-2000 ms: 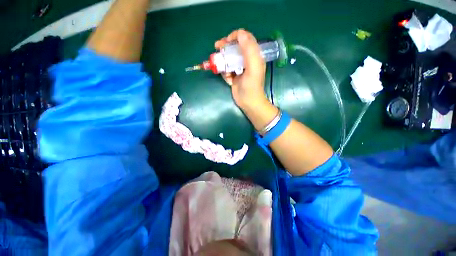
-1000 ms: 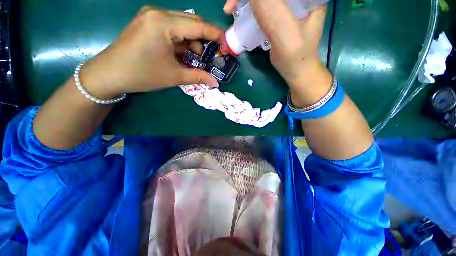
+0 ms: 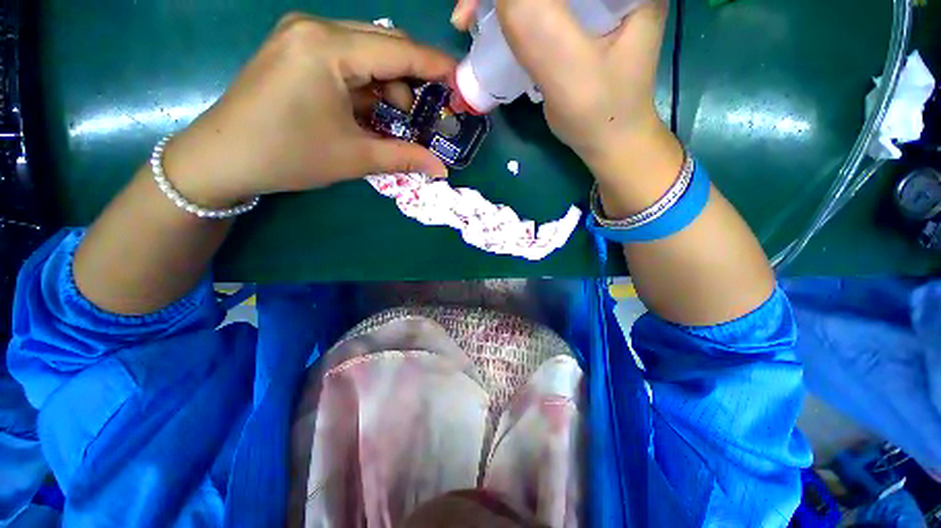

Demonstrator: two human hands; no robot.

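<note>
My left hand (image 3: pixel 299 108), with a white bead bracelet, grips a small black device housing (image 3: pixel 454 141) between thumb and fingers, above the bench. My right hand (image 3: pixel 588 88) grips a translucent glue syringe (image 3: pixel 503 67) tilted down to the left. The syringe's red front hub is at the housing's upper edge. The needle tip is hidden, so I cannot tell whether it touches. The syringe's rear is cut off by the top edge. A twisted white tissue strip (image 3: pixel 485 220) with reddish marks lies on the bench below the housing.
The dark green bench (image 3: pixel 310 237) has its front edge near my body. A clear air hose (image 3: pixel 862 155) curves down the right side, beside a crumpled white tissue (image 3: pixel 908 103). A round black gauge (image 3: pixel 918 192) is at the right edge. A small white scrap (image 3: pixel 513 166) lies near the strip.
My left hand has come back into the middle holding the black housing. The syringe in my right hand has been brought to it. The view has also shifted. Over the last second the hands barely moved.
</note>
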